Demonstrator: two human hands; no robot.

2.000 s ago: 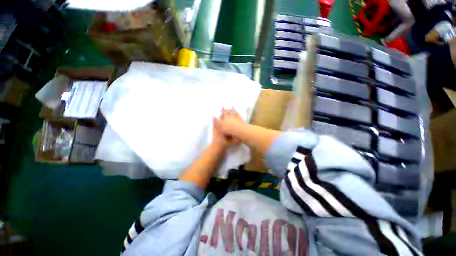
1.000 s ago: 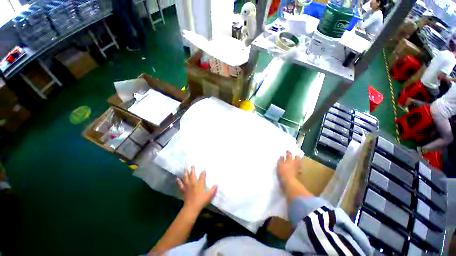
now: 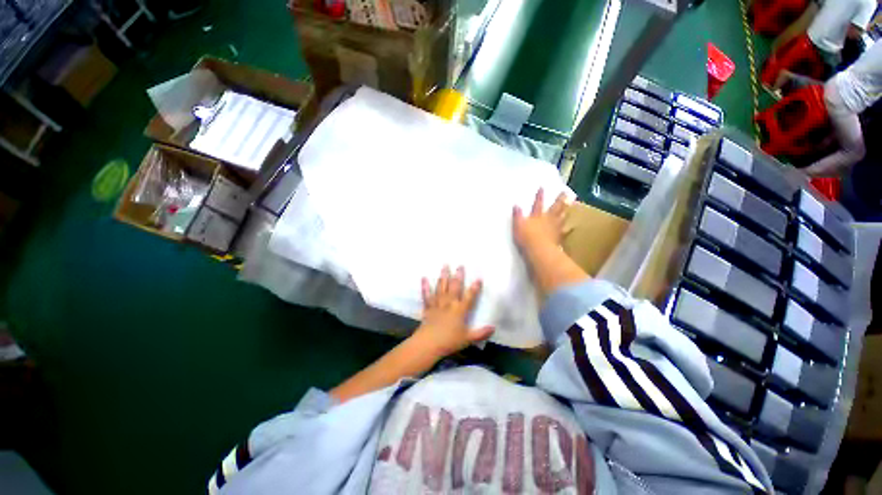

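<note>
A large white interleaf sheet (image 3: 416, 203) lies spread in front of me, its edges uneven, over another pale sheet that shows at its left. My left hand (image 3: 452, 311) rests flat on the sheet's near edge, fingers spread. My right hand (image 3: 544, 232) rests on its right edge, fingers apart, close to a brown cardboard piece (image 3: 598, 237). Neither hand grips anything. What lies under the sheets is hidden.
At right, a clear blister tray (image 3: 764, 300) holds dark oblong units; another filled tray (image 3: 646, 140) stands behind. Open cartons (image 3: 174, 193) with papers and bags are at left, a taller carton (image 3: 372, 58) behind. A green conveyor (image 3: 542, 58) is ahead. A person (image 3: 841, 106) is at far right.
My hands were together on the sheet, then came apart. Since the last earlier frame, my left hand has moved right along the near edge; the view has tilted down.
</note>
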